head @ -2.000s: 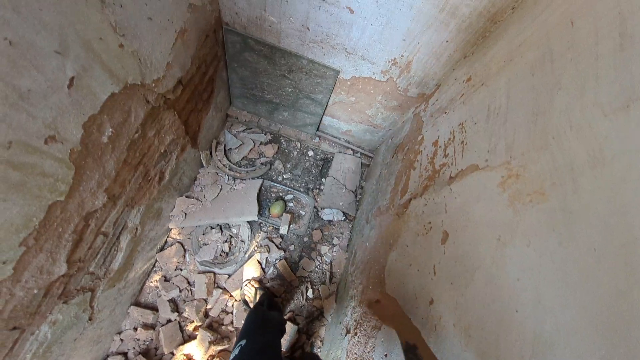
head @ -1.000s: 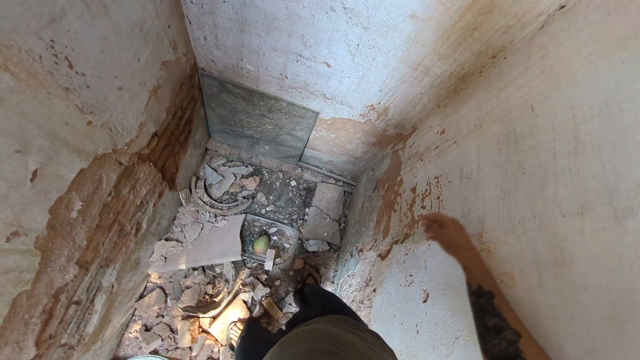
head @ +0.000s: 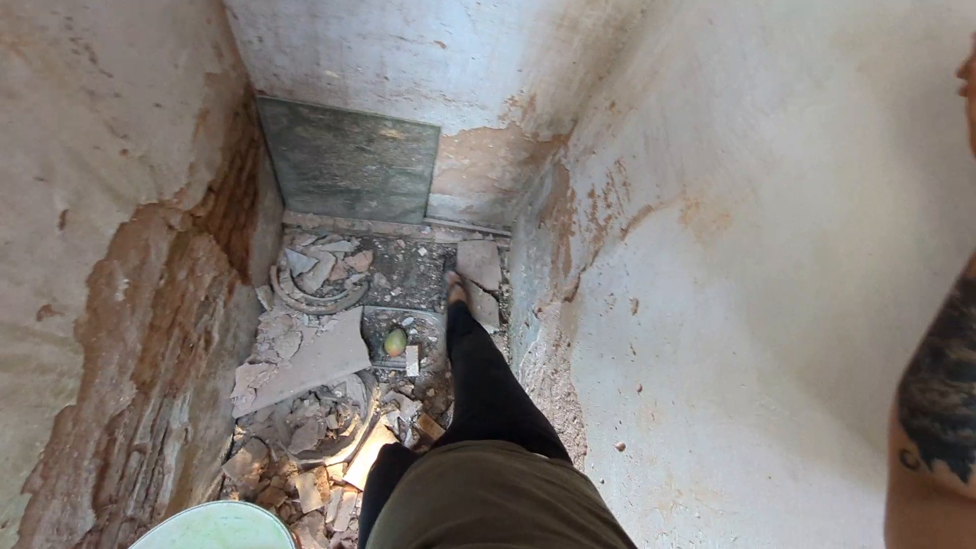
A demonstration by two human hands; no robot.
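Note:
My right hand (head: 967, 95) shows only in part at the right edge, raised beside the plastered right wall; whether it touches the wall is hidden. The tattooed right forearm hangs below it at the frame's edge. My left hand is out of view. At the bottom left the pale green rim of a round container (head: 217, 526) shows, and what bears it is hidden. A green and yellow fruit, perhaps a mango (head: 395, 342), lies in a shallow square tray-like recess (head: 381, 310) on the floor.
Broken tiles and rubble (head: 305, 435) cover the near left floor, with a large slab (head: 320, 362) and a curved rim piece (head: 320, 305) beyond. A dark green panel (head: 351, 160) leans on the back wall. My foot (head: 455, 290) stands beside a cracked slab (head: 479, 263).
My right hand has moved to the right, out to the frame's edge. One foot has stepped forward past the recess with the fruit. More of the green container has come into view.

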